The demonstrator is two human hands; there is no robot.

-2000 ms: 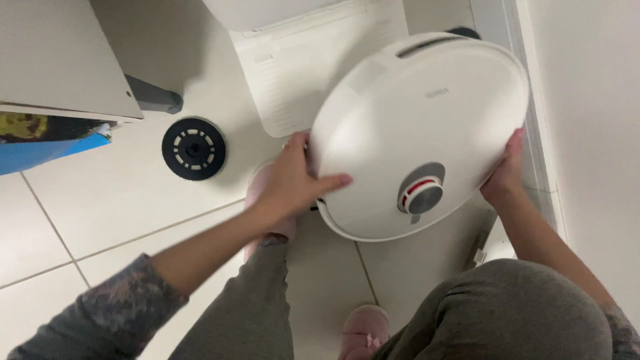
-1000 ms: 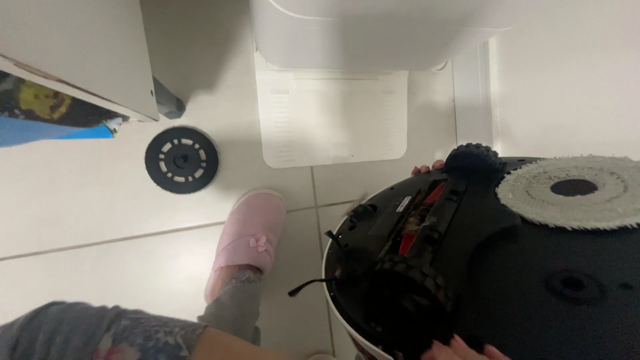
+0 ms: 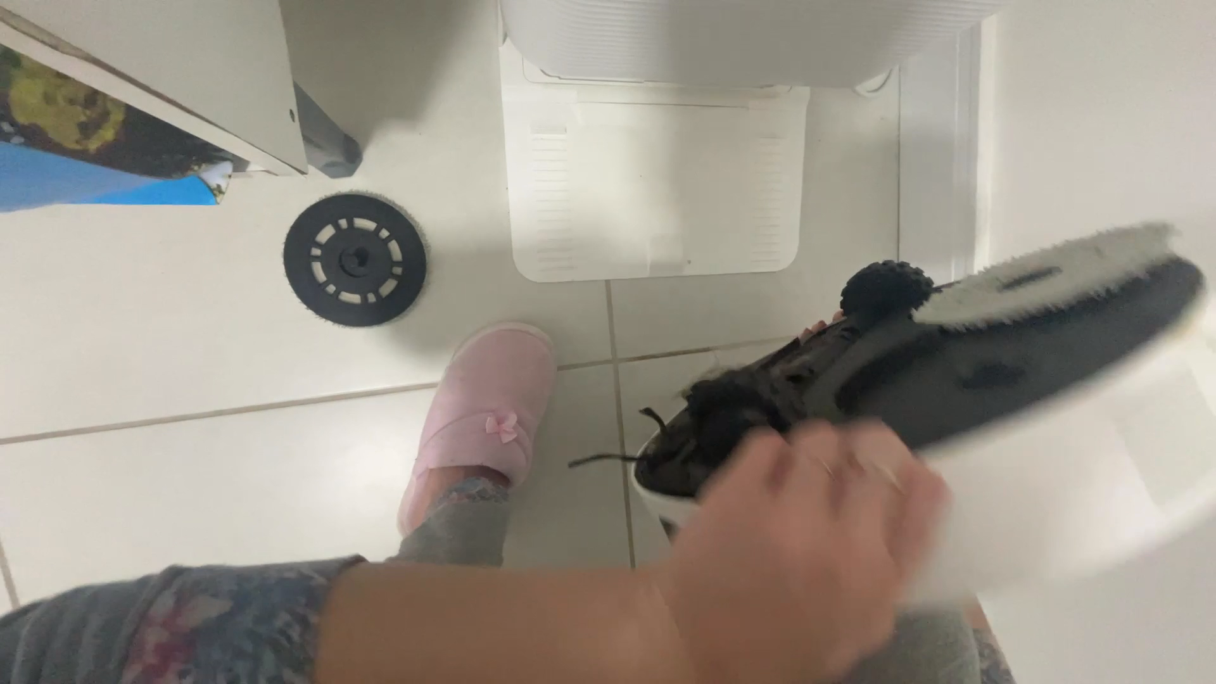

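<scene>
A round robot vacuum (image 3: 1007, 380) with a white shell is tilted at the right, its black underside partly turned up. One white round mop pad (image 3: 1054, 275) is fitted there, beside a bare black area; a ribbed wheel and thin side-brush arms also show. My left hand (image 3: 807, 532), blurred, lies over the near edge of the vacuum with its fingers curled; whether it grips is unclear. Only fingertips of my right hand (image 3: 822, 326) show, at the vacuum's far edge by the wheel. A second round pad, black plate up (image 3: 355, 258), lies on the tiled floor at the left.
A white dock (image 3: 741, 38) with a flat ribbed base plate (image 3: 655, 190) stands ahead, near the wall at right. White furniture with a grey leg (image 3: 326, 138) is at upper left, with a blue printed item (image 3: 104, 180). My pink slipper (image 3: 489, 399) is on the floor.
The vacuum had its white top showing two seconds ago; its underside came into view a second ago, and it is now tilted more steeply. My left hand has come further into view over its near side.
</scene>
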